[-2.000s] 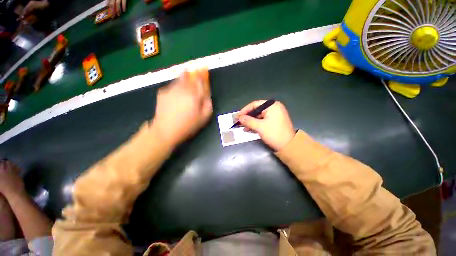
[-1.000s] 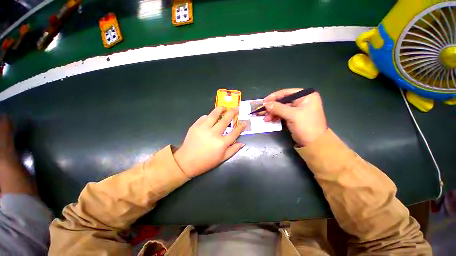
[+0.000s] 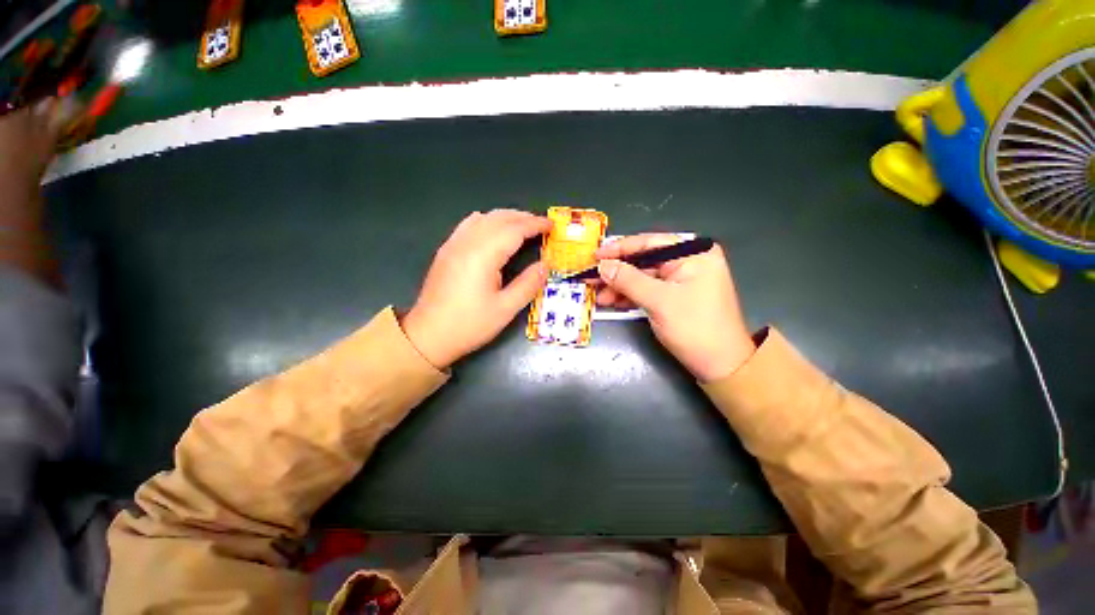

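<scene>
An orange unit [image 3: 564, 310] lies upright lengthwise on the dark green worktop [image 3: 360, 445], its white lower part with black marks towards me. My left hand [image 3: 474, 286] holds its left side with thumb and fingertips. My right hand [image 3: 690, 300] holds a black pen-like tool [image 3: 672, 254] between thumb and fingers, its tip at the middle of the unit. A white sticker sheet [image 3: 622, 315] lies right of the unit, mostly hidden under my right hand. Whether a sticker is at the tip cannot be told.
A worn white strip [image 3: 480, 96] separates the worktop from the green belt [image 3: 420, 42], where several orange units [image 3: 330, 40] lie. A yellow and blue fan [image 3: 961, 138] stands at right, its white cord [image 3: 1021, 336] running down the worktop. Another person's arm [image 3: 24, 228] reaches in at far left.
My left hand has moved from lying over the unit's lower part to gripping its left side. The tool tip has moved from the sheet onto the unit. Belt units have shifted in view.
</scene>
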